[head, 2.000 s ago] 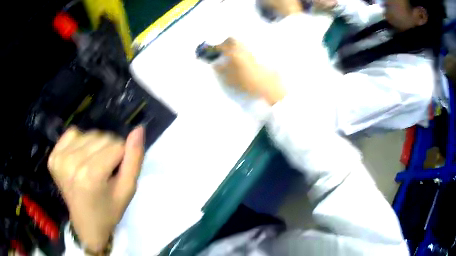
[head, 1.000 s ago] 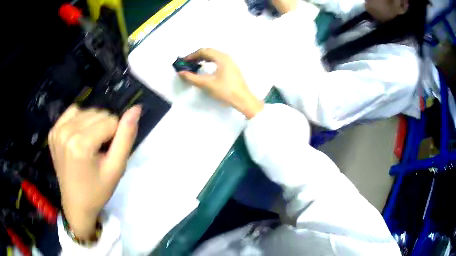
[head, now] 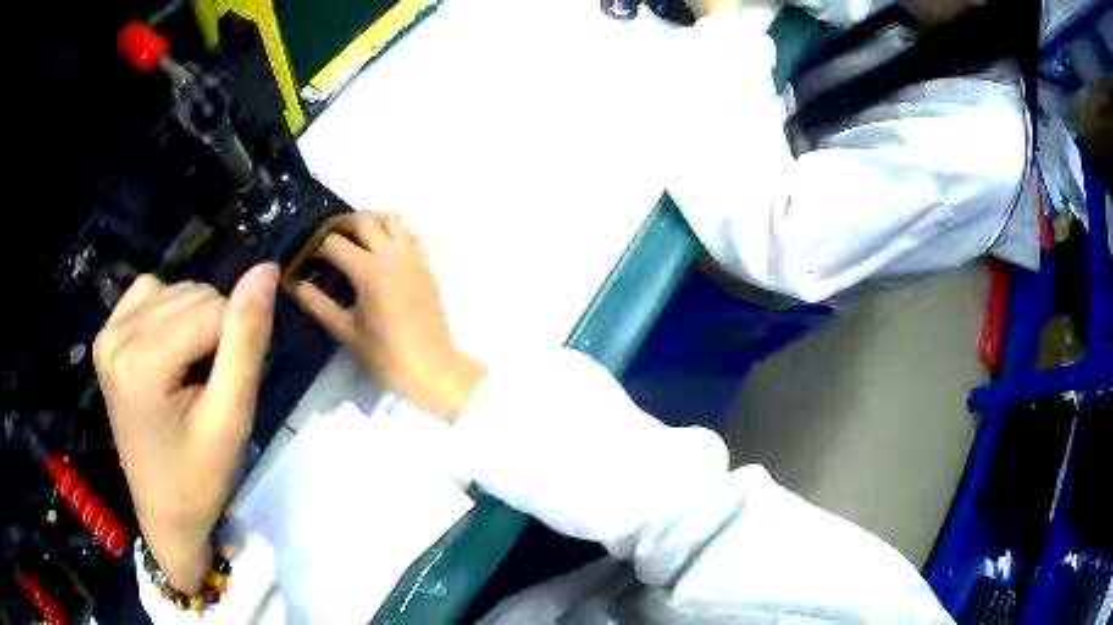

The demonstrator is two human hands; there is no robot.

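Observation:
My left hand point(head: 183, 379), with a bead bracelet, is curled over the black clamping fixture, thumb raised; whether it grips anything is hidden. My right hand point(head: 385, 305) reaches onto the fixture base plate point(head: 291, 366), fingertips bent down close to my left thumb. A dark area shows between its thumb and fingers; I cannot tell whether a black unit is there. A toggle clamp point(head: 220, 134) with a red handle point(head: 143, 46) stands beyond my hands, tilted up.
Red ribbed handles point(head: 86, 503) of other clamps are at lower left. White bench top point(head: 513, 159) has a green edge point(head: 629, 287). Paper sheets point(head: 324, 470) lie near the fixture. A neighbouring worker's white sleeve point(head: 891, 195) is at upper right, beside a blue frame point(head: 1050, 403). A yellow-edged channel point(head: 366, 55) is behind.
My right hand has moved from over the white bench, where it held a small black unit with a green spot, left and down onto the fixture. The unit is no longer clearly visible.

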